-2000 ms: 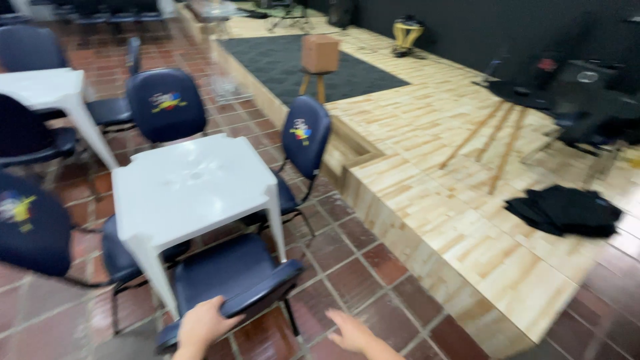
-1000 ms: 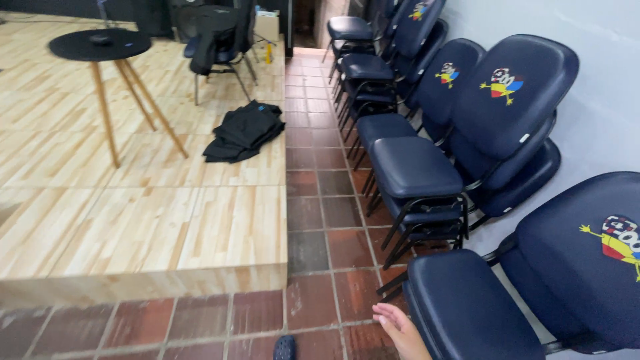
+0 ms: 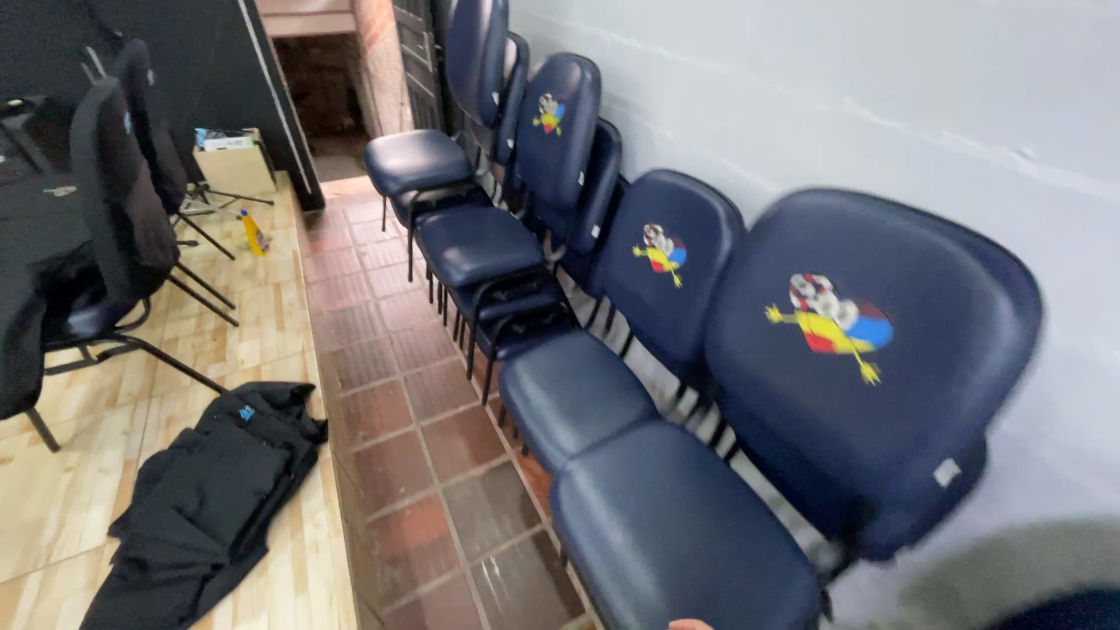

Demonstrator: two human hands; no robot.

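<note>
Only a fingertip of what appears to be my right hand (image 3: 689, 625) shows at the bottom edge, over the front part of the nearest navy padded chair seat (image 3: 674, 525). Whether it touches the seat cannot be told, and the rest of the hand is out of view. My left hand is not in view. The nearest chair's backrest (image 3: 945, 306) bears a colourful cartoon figure. Beside it, farther off, stands another navy chair (image 3: 569, 394) with the same kind of print. Stacked navy chairs (image 3: 477, 245) continue along the pale wall.
A tiled aisle (image 3: 402, 394) runs between the chairs and the raised wooden platform (image 3: 297, 525). Black clothing (image 3: 210, 490) lies near the platform's edge. Dark chairs (image 3: 122, 201), a yellow bottle (image 3: 254, 234) and a box (image 3: 234, 164) are on the platform. A doorway (image 3: 324, 105) opens at the far end.
The view has swung from the white table to the row of chairs and come closer to it. One second ago a hand showed beside the nearest chair seat; now only a fingertip shows.
</note>
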